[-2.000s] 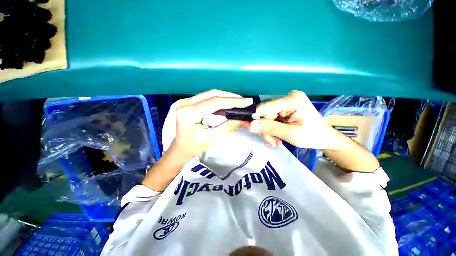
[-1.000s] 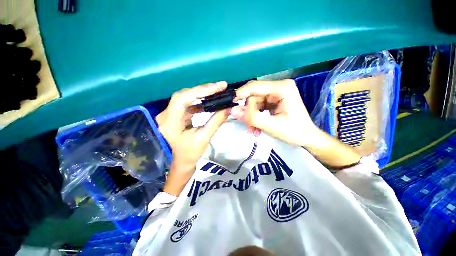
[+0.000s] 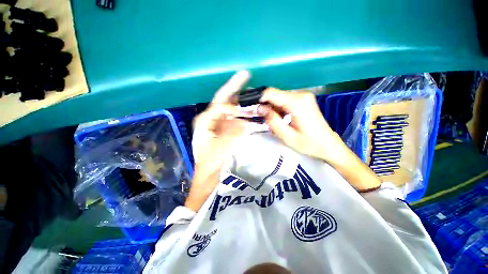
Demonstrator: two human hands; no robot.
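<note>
A black plastic part (image 3: 251, 97) is held between my hands, over my lap at the bench's front edge. My left hand (image 3: 222, 118) is at its left end, blurred, with the index finger raised off the part and the other fingers below it. My right hand (image 3: 299, 115) pinches the part's right end between thumb and fingers. Fingers hide both ends of the part, so I cannot tell whether it is one piece or joined pieces.
Black body parts (image 3: 37, 53) lie on a tan board (image 3: 77, 80) at the bench's left. A small black piece (image 3: 105, 4) sits at the far edge. A film-lined blue crate (image 3: 179, 139) stands below left; another (image 3: 434, 134) at right holds dark rods (image 3: 389, 144) on cardboard.
The part has shifted slightly right and up in view, and my left index finger has lifted off it. The view has turned, so the board and crates sit further right than a second ago.
</note>
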